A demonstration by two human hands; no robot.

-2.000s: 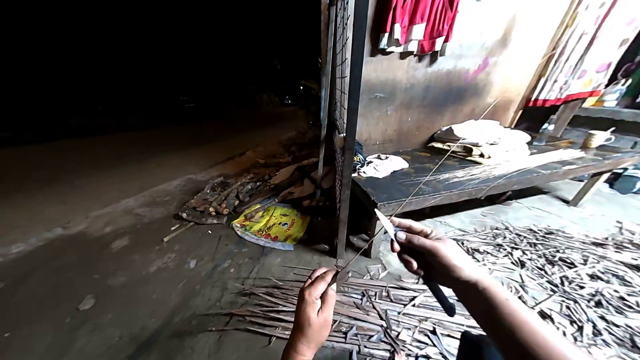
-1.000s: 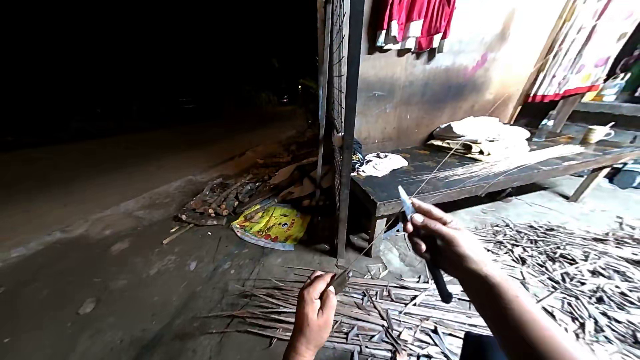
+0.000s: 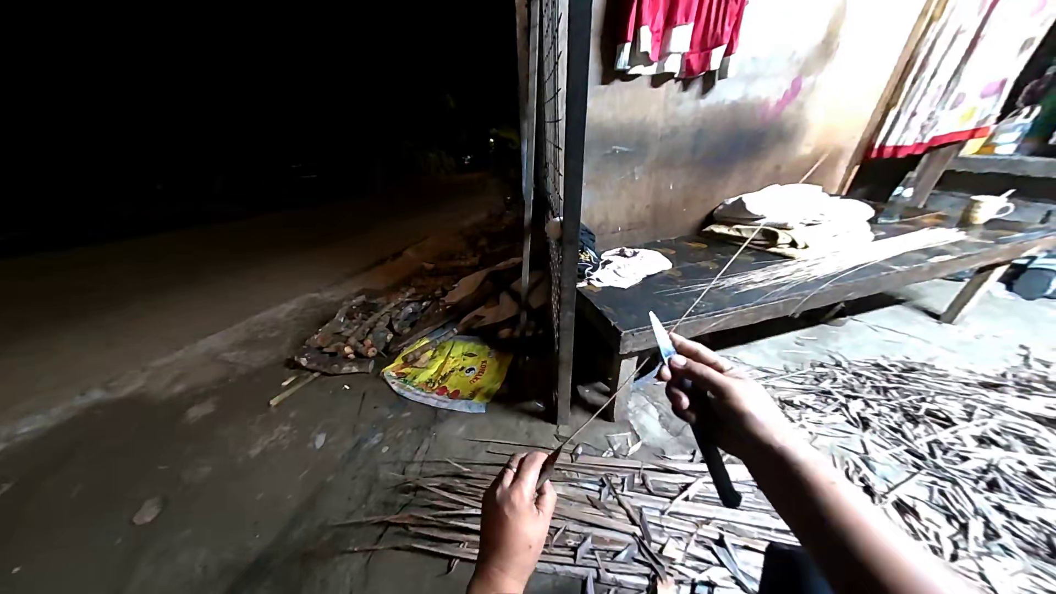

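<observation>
My left hand (image 3: 516,511) is closed on the lower end of a long thin plant strip (image 3: 606,404), with a short dark piece showing at the fingertips. The strip slants up and right, past my right hand, toward the bench. In my right hand (image 3: 716,394) is a knife (image 3: 661,337), its pale blade pointing up and its dark handle slanting down below the palm. My right fingers are at the strip, close beside the blade. Below both hands lie long dry leaf strips (image 3: 627,503) on the ground.
A low dark wooden bench (image 3: 643,318) holds folded cloths (image 3: 792,216), a bundle of thin pale strips (image 3: 858,256) and a mug (image 3: 986,209). A metal post (image 3: 571,247) stands beside it. A yellow printed sack (image 3: 450,371) lies left of the post. Dry scraps (image 3: 949,445) cover the ground at right.
My right hand with the knife has moved a little right and down from two seconds ago. My left hand stays in about the same place.
</observation>
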